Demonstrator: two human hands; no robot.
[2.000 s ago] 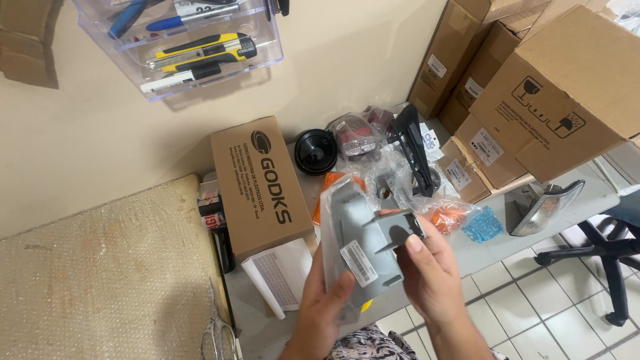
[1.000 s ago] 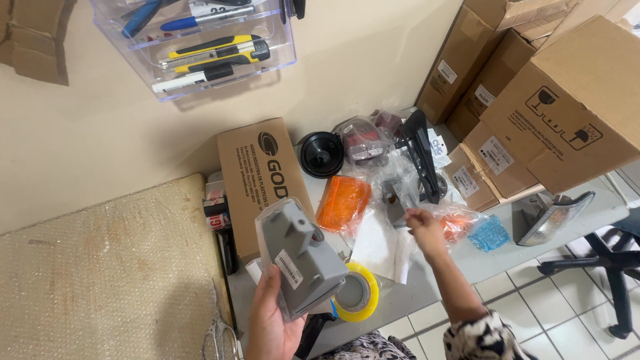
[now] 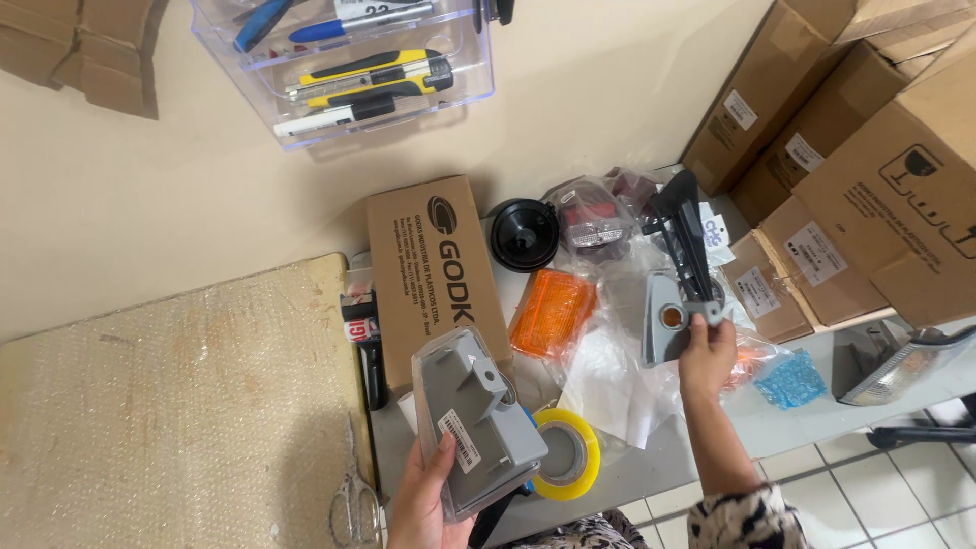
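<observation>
My left hand [image 3: 435, 496] grips a grey plastic vehicle lamp housing [image 3: 480, 419] with a clear lens edge and a barcode label, held above the table in front of a cardboard box [image 3: 427, 259]. Between the thumb and fingers of my right hand [image 3: 707, 354] is a smaller grey lamp housing [image 3: 663, 324] with a round hole that shows orange inside. Behind it lies a black plastic bracket [image 3: 679, 221]. An orange lamp lens [image 3: 553, 313] in clear plastic lies between the hands, and a roll of yellow-edged tape [image 3: 583, 457] is at the table's near edge.
Bagged red lamps [image 3: 591, 217] and a black round part [image 3: 524, 235] stand near the wall. Cardboard boxes [image 3: 823, 236] fill the right side, with a clear lamp [image 3: 907, 370] beside them. Scissors [image 3: 353, 496] lie on bubble wrap [image 3: 175, 412] at left. A clear drawer unit [image 3: 381, 114] holds cutters.
Both hands were on the larger grey housing at first; my right hand let it go, moved right and took up the smaller grey housing. The orange lens and tape roll have come into fuller view.
</observation>
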